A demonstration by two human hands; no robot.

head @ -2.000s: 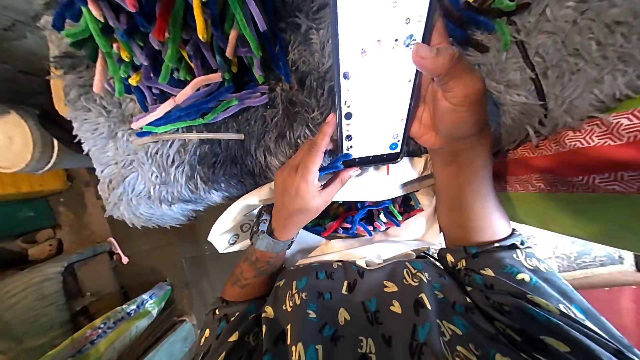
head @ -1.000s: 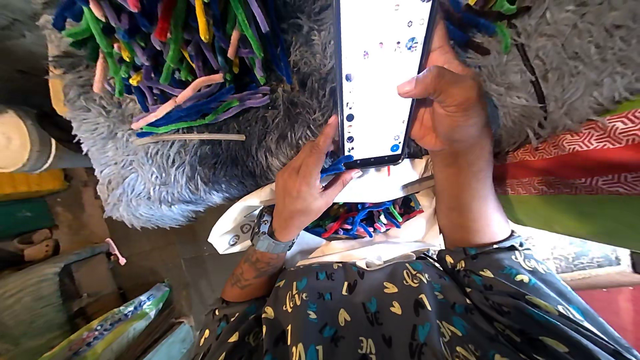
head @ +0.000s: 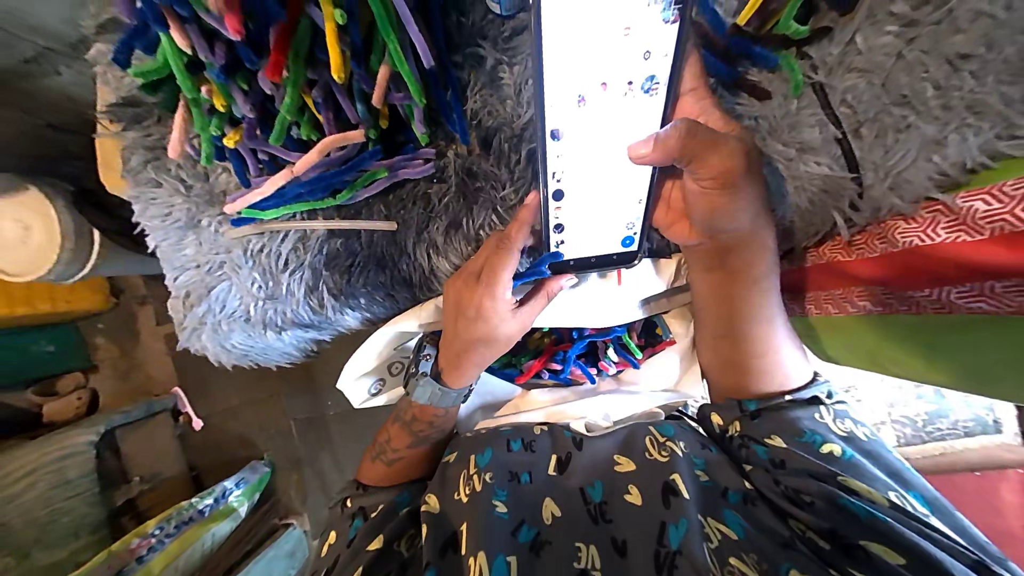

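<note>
A smartphone [head: 604,144] with a lit screen is upright between my hands, its top cut off by the view. My right hand [head: 708,172] holds it by the right edge, the thumb over the screen. My left hand [head: 492,300] supports its lower left corner and has a short blue fuzzy strip [head: 538,270] between thumb and fingers. Below the phone, a white cloth bag [head: 392,360] lies open in my lap with many coloured fuzzy pieces [head: 588,354] inside. A pile of long coloured fuzzy strips [head: 296,88] rests on a grey shaggy cover [head: 264,280] at the upper left.
More fuzzy strips [head: 752,48] lie at the upper right. Red and green cloth [head: 912,320] is at the right. A lidded bucket [head: 40,232], sandals [head: 64,398] and a printed plastic bag [head: 200,516] are at the left. One pale strip [head: 316,226] lies beside the pile.
My right thumb has moved left and down over the phone screen since two seconds ago. The left hand has stayed at the phone's lower corner.
</note>
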